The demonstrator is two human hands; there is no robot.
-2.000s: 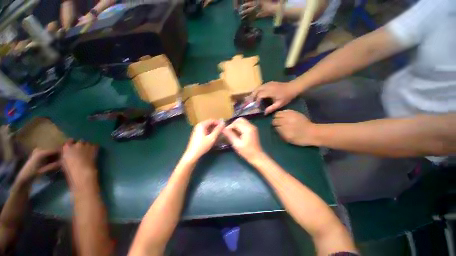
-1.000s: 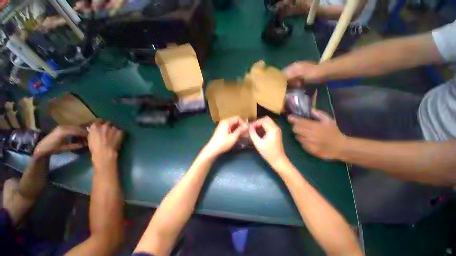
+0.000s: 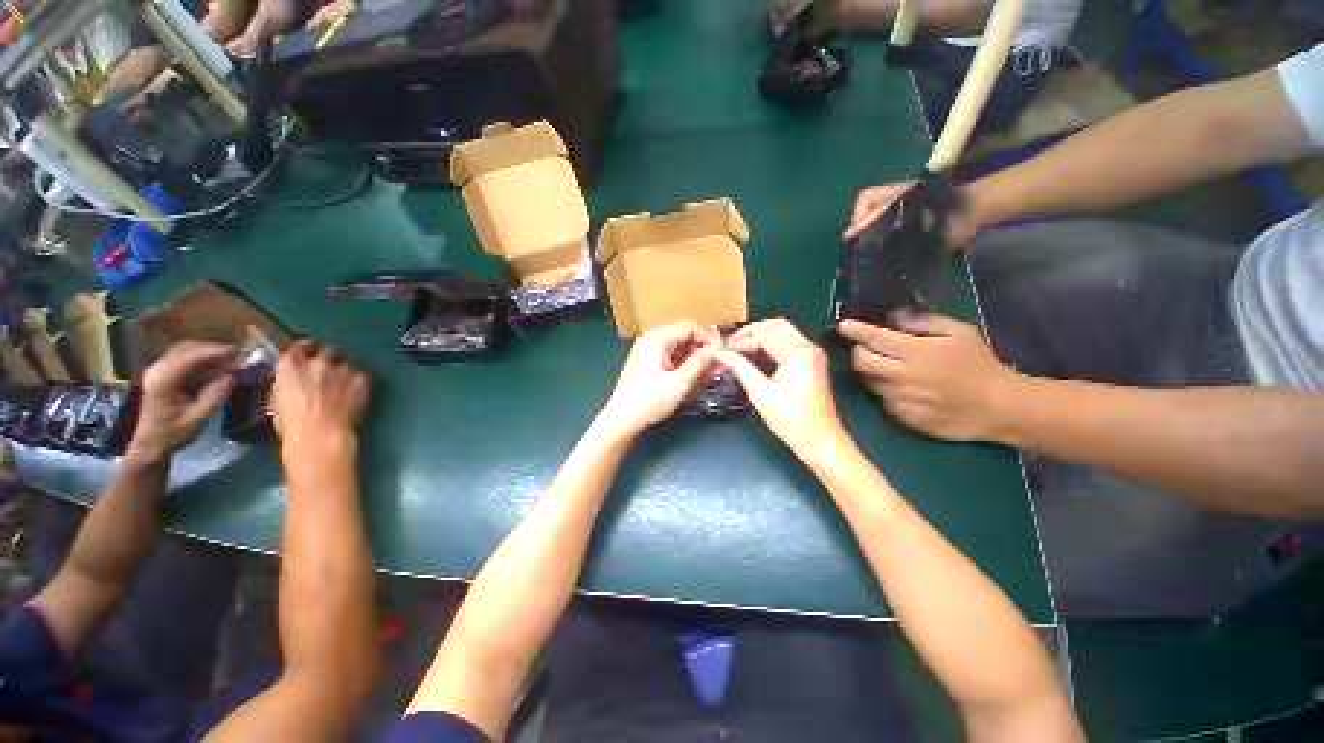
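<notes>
An open mailer-style carton (image 3: 675, 276) stands in front of me, its tan lid upright and its dark tray with shiny clear plastic partly hidden under my hands. My left hand (image 3: 664, 375) and my right hand (image 3: 784, 380) meet over the tray. Their fingertips pinch a small, pale, shiny piece, likely part of a clear plastic bag (image 3: 717, 349). What is inside the bag cannot be told.
Another open carton (image 3: 526, 206) stands behind to the left, beside an open black box (image 3: 453, 322). A person's hands at right hold a closed black box (image 3: 889, 261). Another person's hands work at left near a row of open boxes (image 3: 90, 337). A large dark unit (image 3: 450, 95) stands at the back.
The person at right has closed the open tan-lidded carton, which now shows black. My hands stay together over the same tray. The view has shifted, so the bench things appear further right than at first.
</notes>
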